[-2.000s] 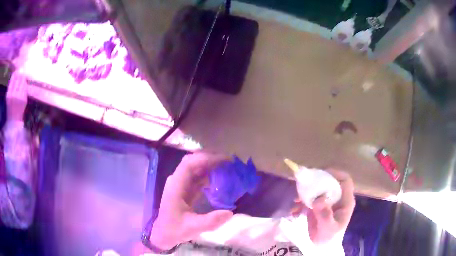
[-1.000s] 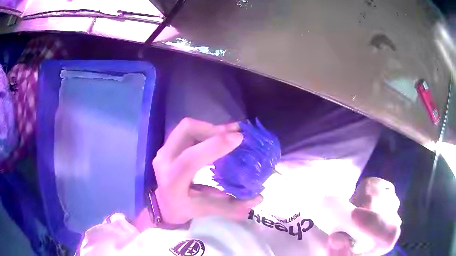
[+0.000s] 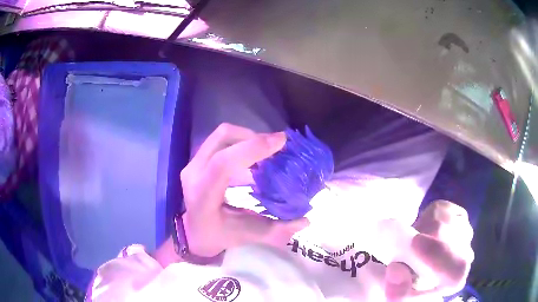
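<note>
The blue-violet spiky hair piece [image 3: 295, 171] is above the lap, tilted, with its spikes pointing up and left. My left hand [image 3: 221, 189] is shut on it, fingers at its upper left edge and thumb side below. My right hand [image 3: 433, 253] is curled at the lower right, around the white glue bottle [image 3: 386, 233]. The bottle's outline is washed out against the white shirt. A white tip area meets the hair piece's lower right side. The underside of the hair piece is hidden.
A blue-rimmed tray [image 3: 174, 112] with a pale liner is at the left. The bench [image 3: 354, 53] runs across the top right, its front edge slanting down to the right. A red lighter-like object [image 3: 505, 115] lies on it. Patterned cloth [image 3: 29, 100] is at far left.
From two seconds ago, the view has tilted down and my hands have brought the bottle and hair piece together over the lap. Over the last second, the white tip area has moved against the hair piece.
</note>
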